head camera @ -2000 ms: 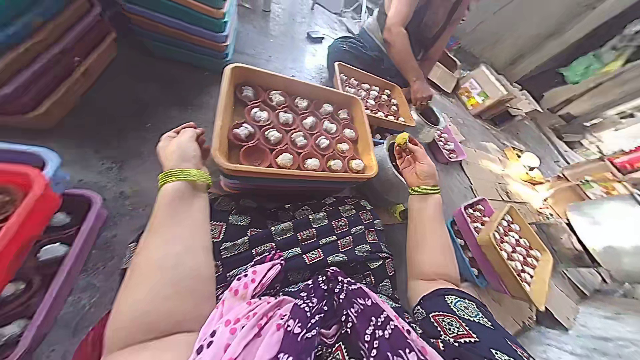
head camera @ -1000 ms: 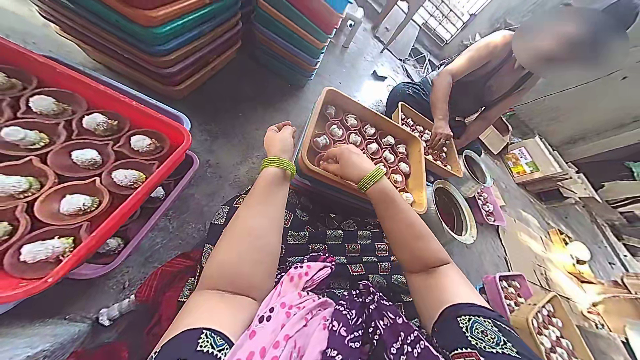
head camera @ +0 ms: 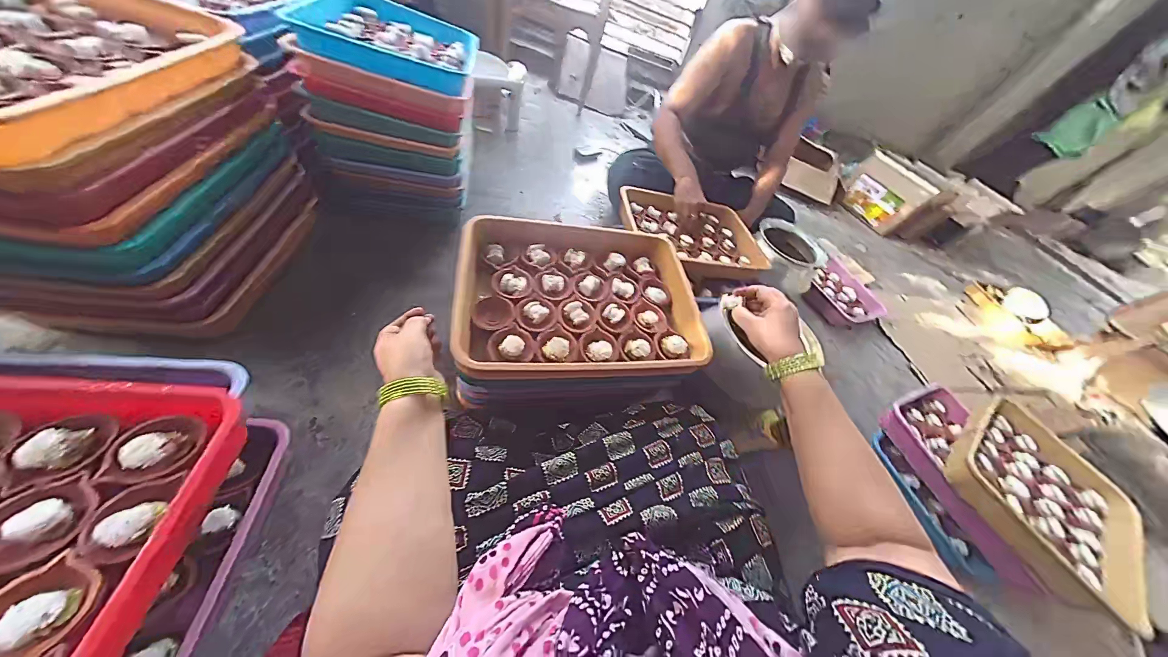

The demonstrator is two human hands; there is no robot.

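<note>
A tan plastic tray (head camera: 584, 368) stands on a stack of trays before my lap, with rows of small clay cups, most holding a whitish lump. One clay cup (head camera: 494, 312) at its left side looks empty. My left hand (head camera: 408, 345) is loosely curled left of the tray, and whether its fingers hold anything is unclear. Right of the tray, my right hand (head camera: 768, 321) pinches a small whitish lump (head camera: 731, 302) between thumb and fingers, over a bucket (head camera: 812, 342) partly hidden by the hand.
Tall stacks of coloured trays (head camera: 137, 237) (head camera: 388, 137) rise at the left. A red tray (head camera: 196, 465) of filled cups is near, lower left. Across from me a person (head camera: 730, 100) reaches into another tan tray (head camera: 744, 260). A metal pot (head camera: 789, 246) and more trays (head camera: 1127, 547) lie to the right.
My right hand was over the tray one second ago and is now to its right, with a whitish lump in its fingers. My left hand has moved away from the tray's edge. The view has shifted.
</note>
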